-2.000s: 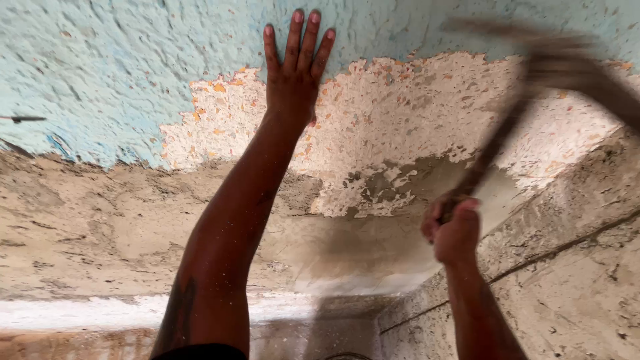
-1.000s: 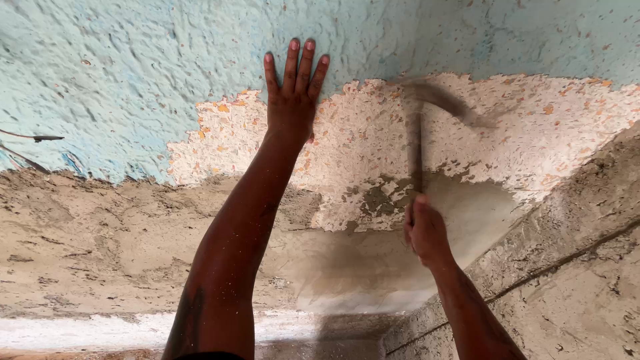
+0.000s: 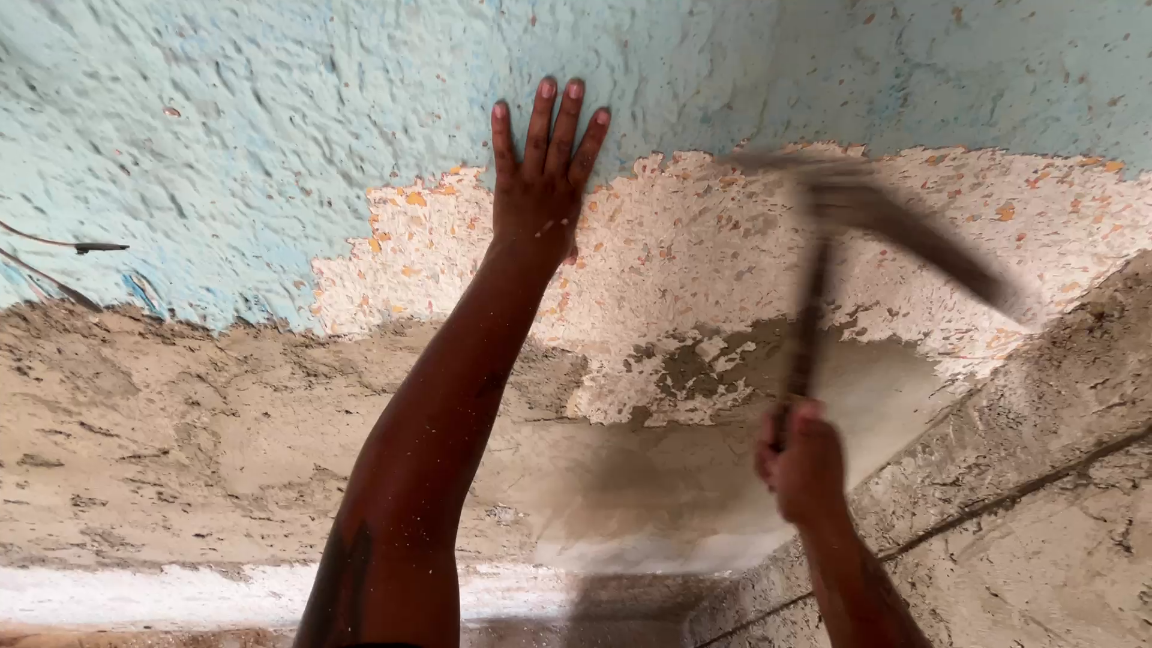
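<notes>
My left hand [image 3: 540,184] lies flat with fingers spread, across the edge between the pale blue paint [image 3: 360,99] and the chipped whitish patch [image 3: 702,234]. It holds nothing. Lower right, my right hand [image 3: 804,463] grips the handle of a hammer-like tool [image 3: 810,315] with a long two-armed head. That head is blurred by motion and lies over the chipped patch, its left tip close to the paint edge. Whether it touches the surface cannot be told. Bits of orange show in the patch, and small pale specks dot my left forearm.
Thin wires [image 3: 90,246] stick out at the left edge. Below the paint runs a rough grey-brown plaster band [image 3: 180,432], then a white strip [image 3: 135,594]. At the right, a rough surface [image 3: 1062,504] with a dark groove meets the plaster at an angle.
The tool in my right hand has swung between frames; its head was further right two seconds ago. My left hand has stayed in place on the surface.
</notes>
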